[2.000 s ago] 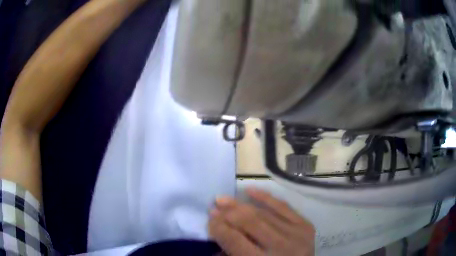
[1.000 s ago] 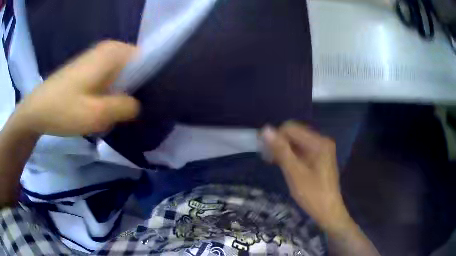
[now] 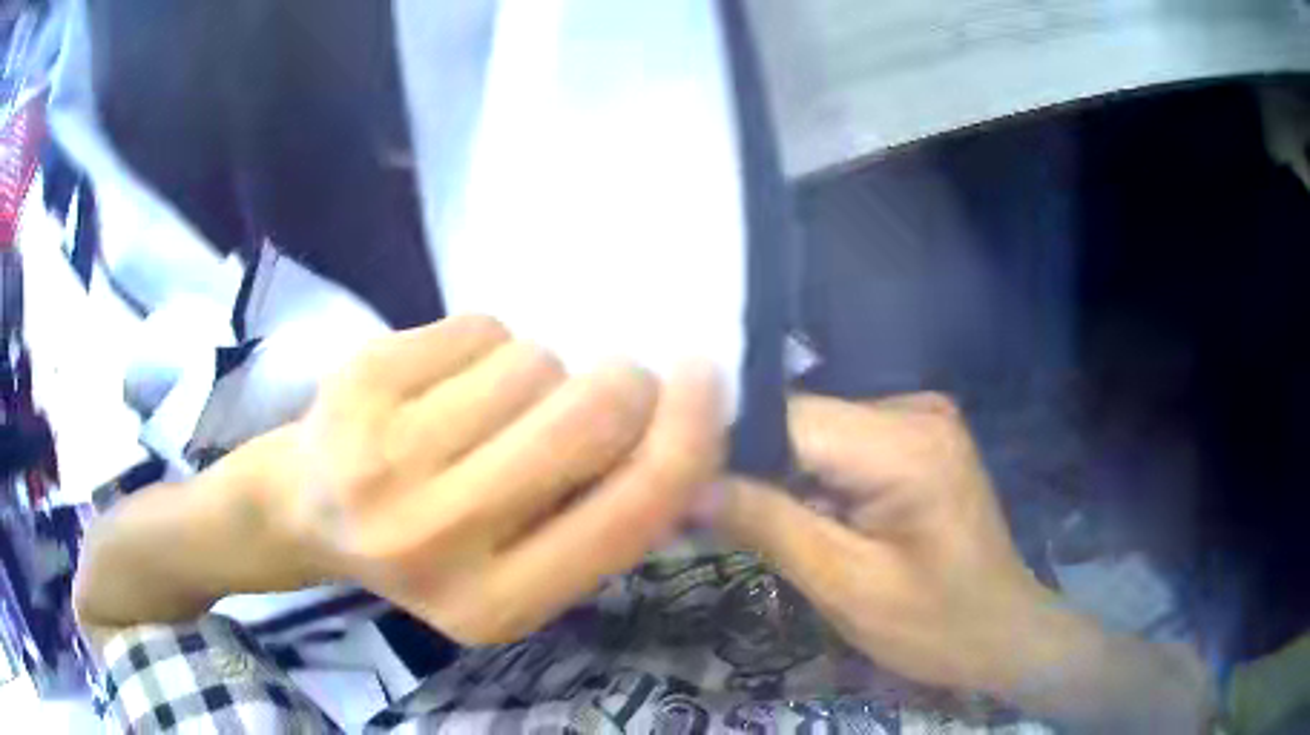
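Note:
A white panel (image 3: 589, 187) with a narrow navy strip (image 3: 766, 259) along its right side hangs over the table edge towards my lap. My left hand (image 3: 532, 460) is closed on the lower end of the white panel. My right hand (image 3: 876, 531) pinches the lower end of the navy strip, its thumb touching or nearly touching my left fingertips. The exact grip point is blurred and partly hidden by the fingers. A dark navy fabric panel (image 3: 266, 129) lies to the left of the white panel.
The pale table (image 3: 1006, 72) with its curved front edge is at the upper right. More white and navy cloth (image 3: 158, 388) lies bunched at the left. My lap, in a checked and printed garment (image 3: 747, 632), is below my hands. Dark space lies under the table at the right.
The machine head has left the picture. My hands, apart one second ago, have come together at the cloth's lower end. The white panel now shows in front, where navy cloth was.

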